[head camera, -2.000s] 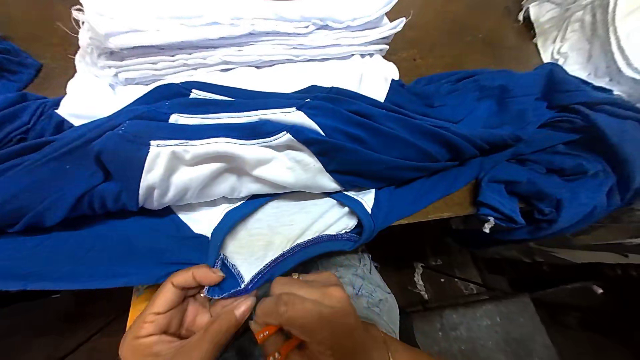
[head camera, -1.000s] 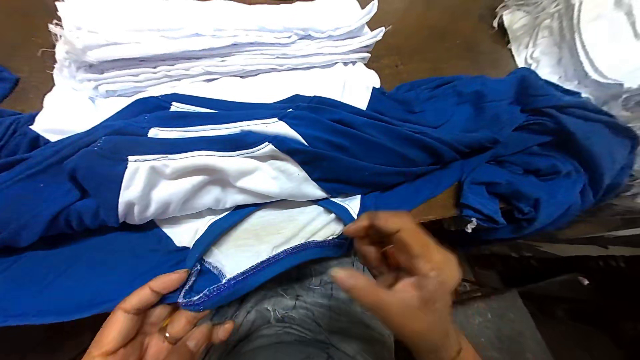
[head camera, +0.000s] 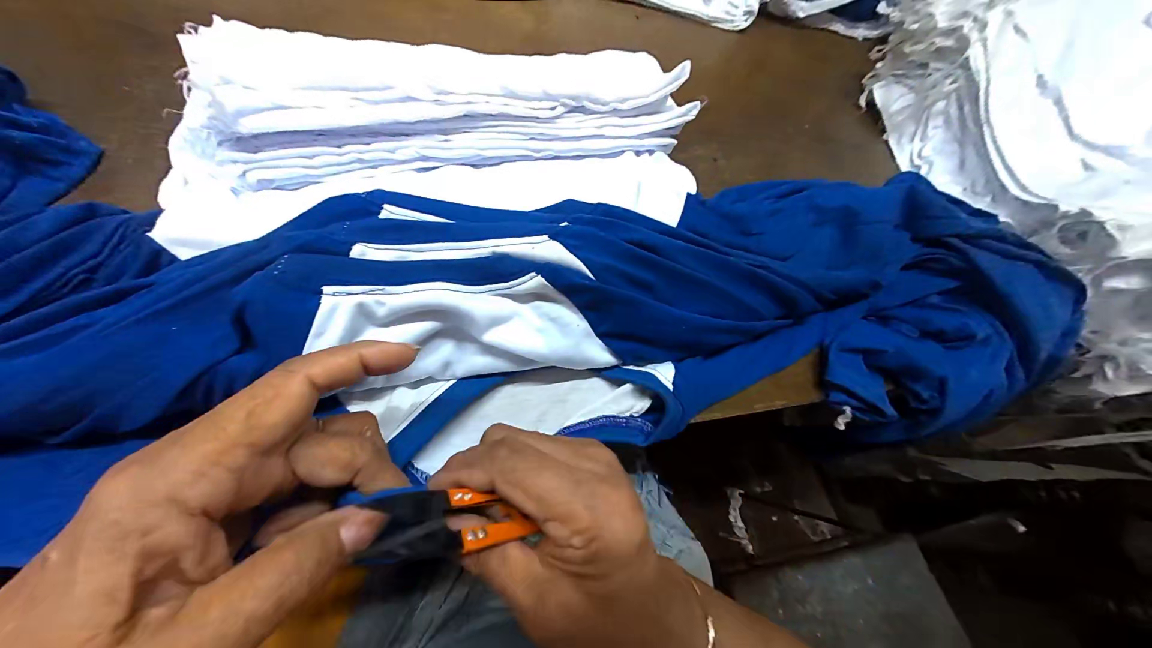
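Observation:
Blue and white knit garments (head camera: 630, 261) lie in layers across the table's front edge, with a blue neckband (head camera: 450, 409) hanging over it. At the bottom centre my right hand (head camera: 567, 531) grips orange-handled thread snips (head camera: 490, 531), whose dark blades point left toward my left hand. My left hand (head camera: 243, 477) has thumb and curled fingers around a blurred bit of blue cloth at the blades, its index finger raised. Just where the blades meet the cloth is blurred and partly hidden.
Behind the garments, a stack of folded white cloth pieces (head camera: 432, 117) rests on the brown wooden table (head camera: 774, 81). More white pieces with frayed edges (head camera: 1062, 117) lie at the right. A bunched blue part (head camera: 954, 360) overhangs the table edge, and dark clutter is below.
A second ago my right hand was at the right side of the neckband with its fingers spread; it is now beside my left hand with the snips. My left index finger has lifted.

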